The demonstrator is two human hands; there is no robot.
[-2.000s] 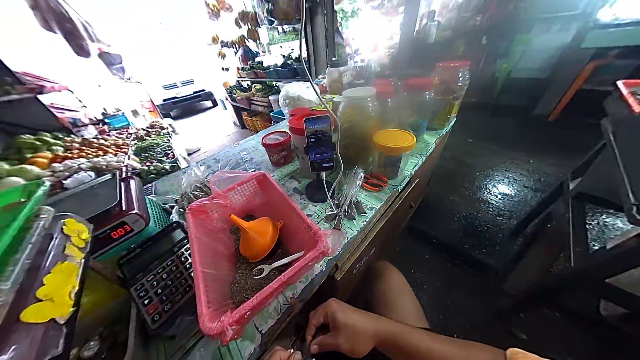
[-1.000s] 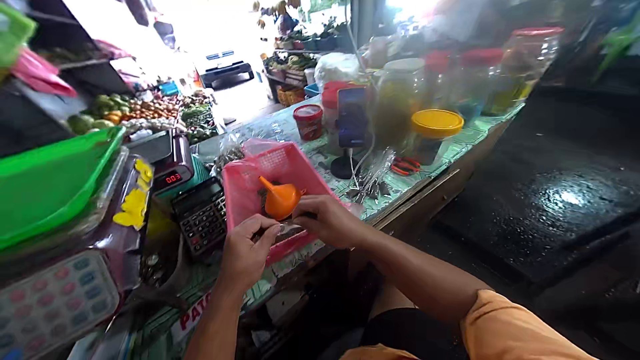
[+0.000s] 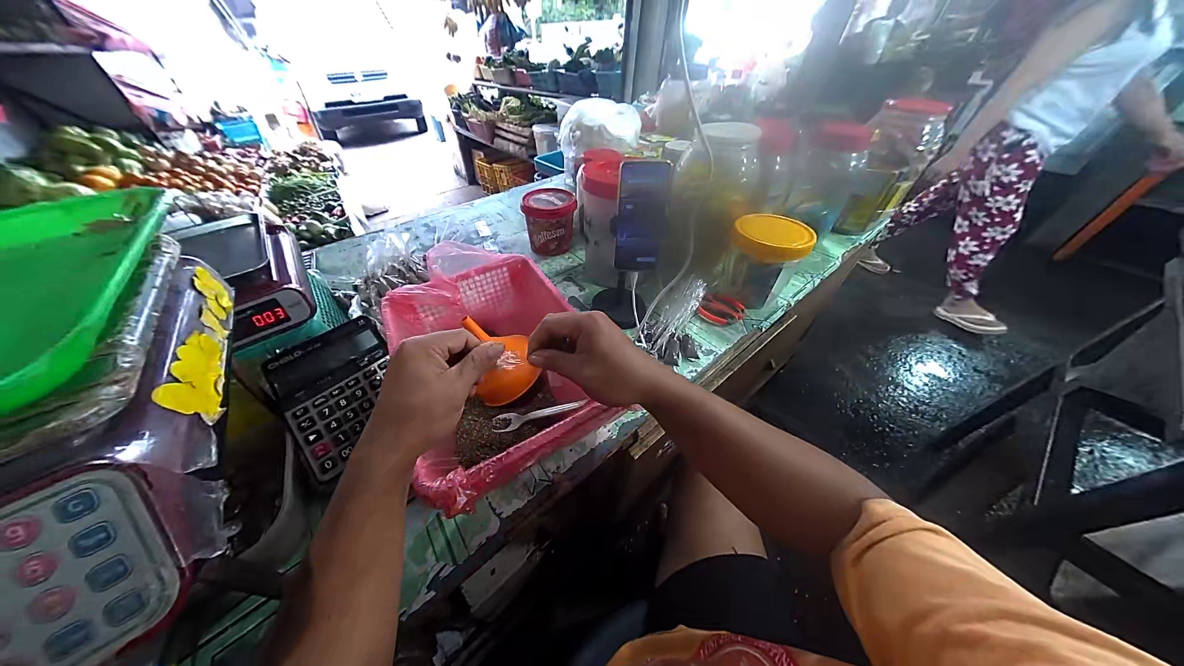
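Note:
Over a pink plastic basket (image 3: 527, 289) lined with pink film, my left hand (image 3: 430, 384) and my right hand (image 3: 597, 356) pinch a small clear plastic bag (image 3: 508, 359) between them. Right beneath the bag, an orange funnel (image 3: 507, 381) lies on dark, fine-grained dry goods (image 3: 486, 437) in the basket. A pale plastic spoon (image 3: 541, 416) rests near the basket's front side. Left of the basket is a desk calculator (image 3: 335, 398).
Scales (image 3: 268, 310) and a green tray (image 3: 79, 287) stand left. Behind are a red-lidded tub (image 3: 548, 222), a phone on a stand (image 3: 642, 217), a yellow-lidded jar (image 3: 772, 242) and red-handled scissors (image 3: 721, 310). A person (image 3: 1008, 157) is at the right, beyond the counter.
Both hands were low by the counter's front edge two seconds ago; they are now raised over the basket. A person has come into view at the right.

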